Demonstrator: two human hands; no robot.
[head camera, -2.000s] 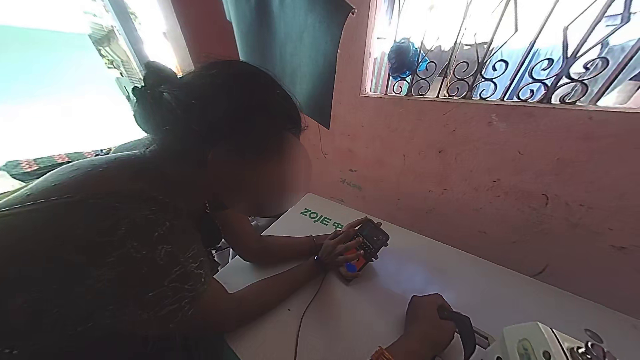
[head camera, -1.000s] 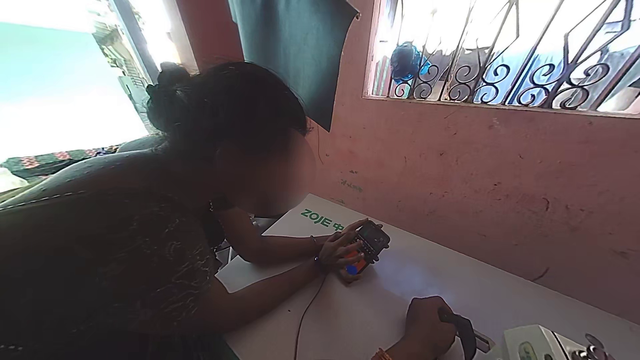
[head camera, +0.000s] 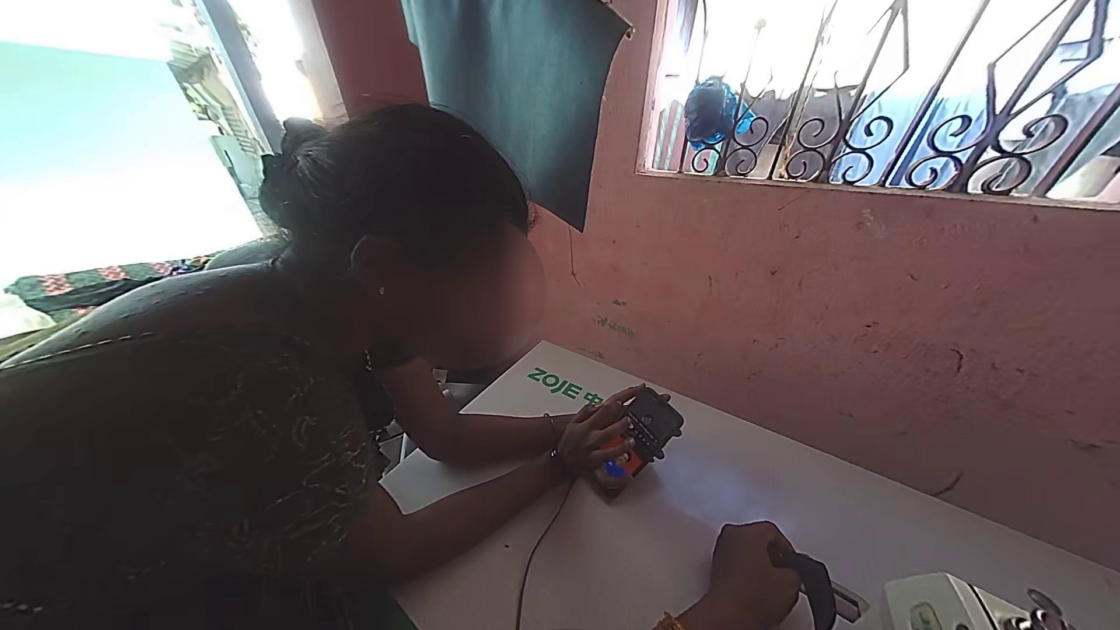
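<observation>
My left hand (head camera: 754, 569), with an orange band at its wrist, is closed in a fist on the white tabletop at the lower right. A dark strap (head camera: 818, 588) curves out from its fingers, and a flat metal plate (head camera: 850, 604) lies just right of it. The far end of the strap is out of frame. My right hand is not in view. Further up the table, a co-worker's hands hold a dark handheld device (head camera: 654, 422) above a lit, coloured screen (head camera: 619, 462).
A white sewing machine (head camera: 932, 602) stands at the lower right. The co-worker (head camera: 262, 394) leans over the table (head camera: 647, 560) from the left. A thin cable (head camera: 535, 551) runs down the tabletop. Behind are a pink wall (head camera: 831, 306), a green curtain (head camera: 525, 96) and a grilled window (head camera: 840, 149).
</observation>
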